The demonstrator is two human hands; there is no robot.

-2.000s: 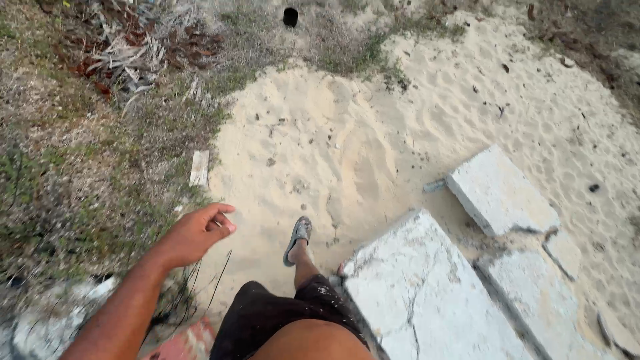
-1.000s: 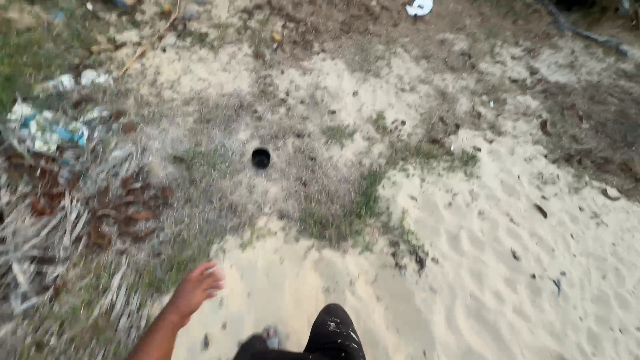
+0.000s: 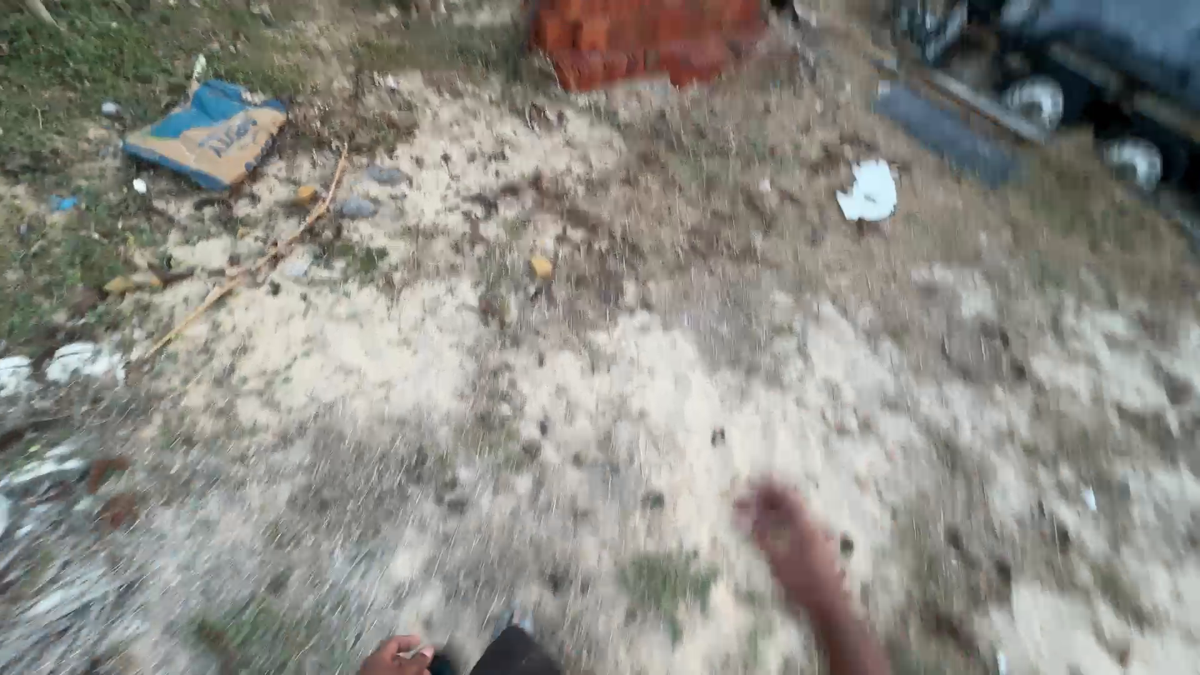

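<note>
My left hand (image 3: 398, 656) shows at the bottom edge, left of my dark-clad leg (image 3: 516, 652), with its fingers curled; whether it holds anything cannot be made out. My right hand (image 3: 780, 525) is stretched out over the sandy ground at the lower right, blurred by motion, and its fingers are hard to tell apart. Neither hand is seen touching an object. Beneath both lies sand with patches of dry grass. The tip of one shoe (image 3: 520, 619) shows just above the knee.
A stack of red bricks (image 3: 647, 42) stands at the top. A blue and brown paper sack (image 3: 211, 136) and a long dry stick (image 3: 248, 267) lie at the left. Farther right are a white scrap (image 3: 869, 191), a grey slab (image 3: 947, 131) and a wheeled vehicle (image 3: 1087, 84).
The view has moved forward over the ground, past the broken concrete slabs and the black round object. My right hand has come into view; my left hand is now lower, at the bottom edge.
</note>
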